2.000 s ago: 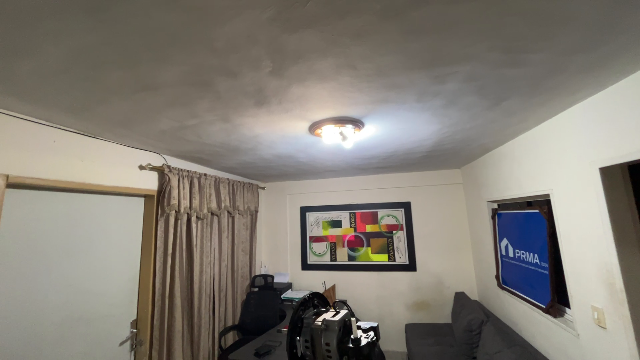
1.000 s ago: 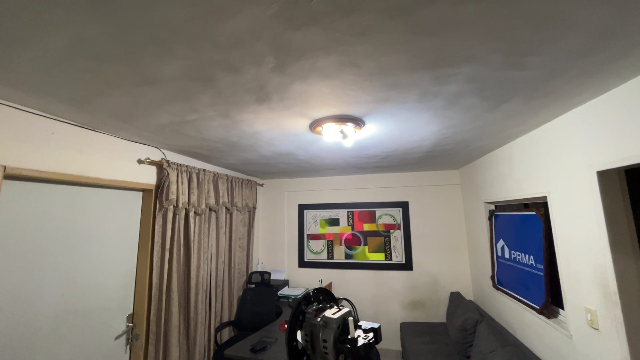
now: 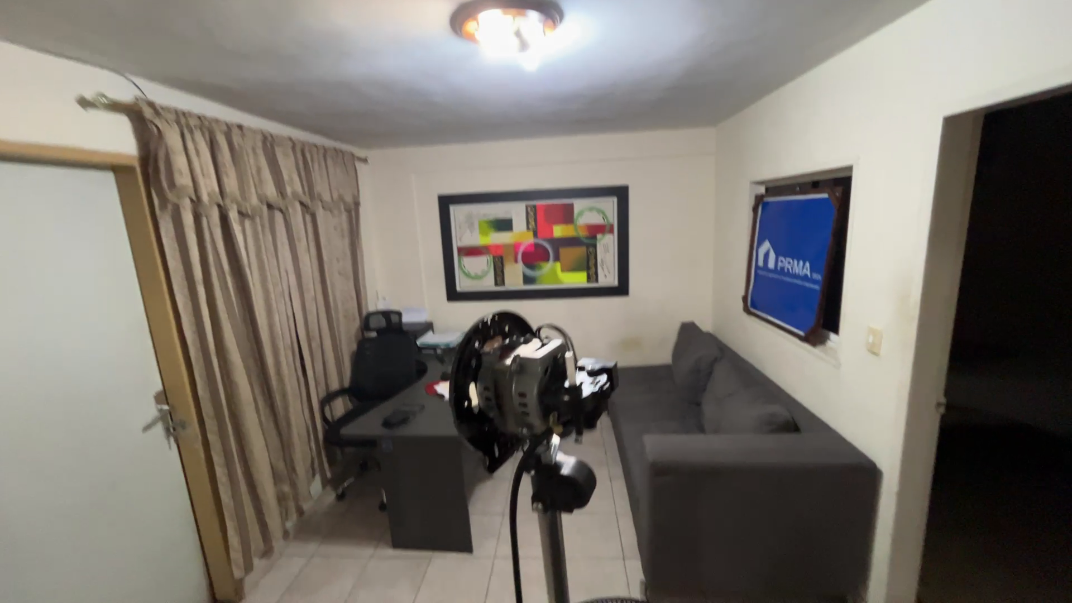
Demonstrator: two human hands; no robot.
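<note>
Neither my left hand nor my right hand is in view. Nearest to the camera stands a pedestal fan with its motor exposed, seen from behind on an upright metal pole. A black cable hangs beside the pole. Past the fan is a dark desk with a small black object, papers and a red and white item on it. A black office chair stands at the left of the desk.
A dark grey sofa lines the right wall, near a dark doorway. Beige curtains and a pale door are on the left. A framed abstract picture hangs on the far wall, under a lit ceiling lamp.
The view has tilted down, bringing more of the fan, desk, sofa and tiled floor into sight.
</note>
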